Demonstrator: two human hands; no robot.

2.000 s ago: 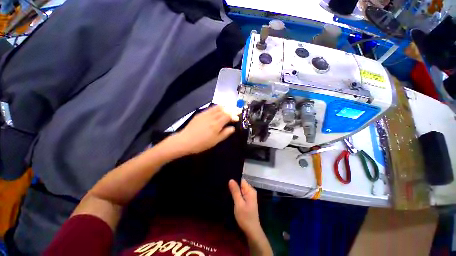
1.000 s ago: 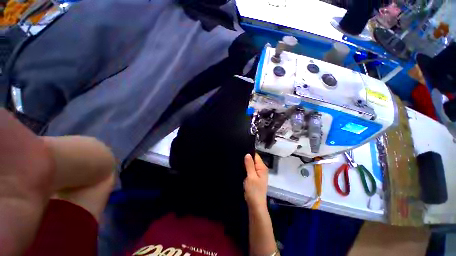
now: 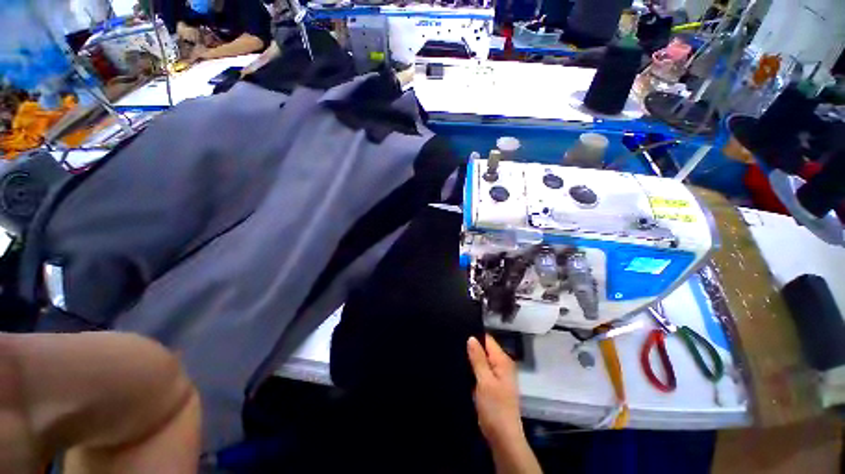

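Observation:
A black cut panel [image 3: 408, 324] hangs from the overlock machine's needle area [image 3: 500, 282] over the table's front edge. My right hand [image 3: 496, 384] is at the panel's right edge, just below the needle area, with the thumb on the cloth and the edge held. My left hand is out of the picture; only my bent left arm shows, large and blurred, at the lower left. The white and blue overlock machine [image 3: 593, 208] has a lit screen. Grey panels [image 3: 213, 194] lie heaped left of it, with a small white rectangle [image 3: 56, 284] on them.
Red-handled scissors [image 3: 659, 361], green-handled scissors [image 3: 699, 354] and a yellow-orange strip [image 3: 613, 375] lie right of my right hand. A black oblong object [image 3: 815, 319] is at the far right. Behind are a dark thread cone [image 3: 613, 79], another sewing machine [image 3: 440, 37] and a person's arm [image 3: 227, 46].
My left hand has left the cloth beside the needle area, and the arm has swung up to the lower left. My right hand has moved up to the panel's edge. The view has tilted upward.

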